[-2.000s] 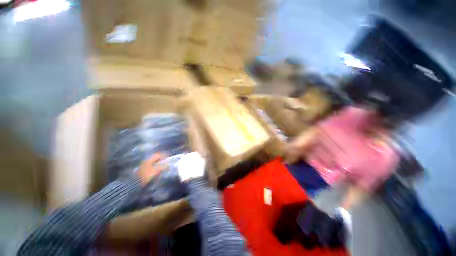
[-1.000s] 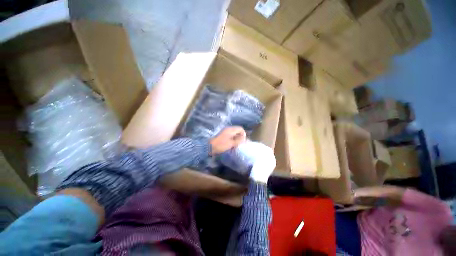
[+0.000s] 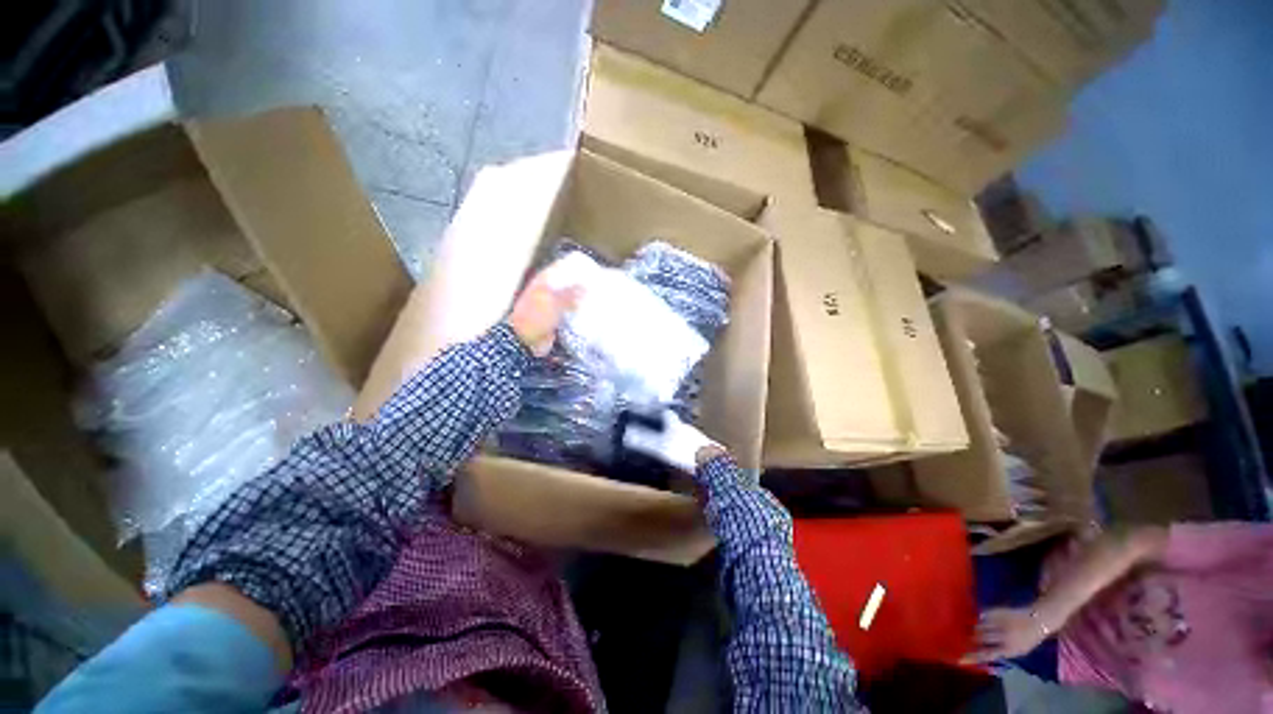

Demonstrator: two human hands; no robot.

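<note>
The packing carton [image 3: 600, 512] stands open before me with bagged housings [image 3: 547, 405] in it, dark through clear plastic. My bare left hand [image 3: 539, 310] is over the carton and grips the end of a whitish bubble bag [image 3: 635, 328], spread out over the pieces. My white-gloved right hand [image 3: 676, 441] is at the carton's near right part and holds a black housing [image 3: 639, 433] near the bag's lower end. The housing looks outside the bag. My right fingers are partly hidden and slightly blurred.
The bag carton [image 3: 300, 209] with whitish empty bags [image 3: 224, 398] stands at left. Closed cartons [image 3: 873, 335] stand at right and behind. A red table cover [image 3: 894, 558] with a thin white stick [image 3: 873, 605] lies at lower right. A person in pink [image 3: 1187, 600] reaches toward it beside an open carton [image 3: 977, 419].
My hands were close together over the carton; now they are apart. My left hand has moved up and left, and the bag is spread out. The person in pink has a hand by the red cover.
</note>
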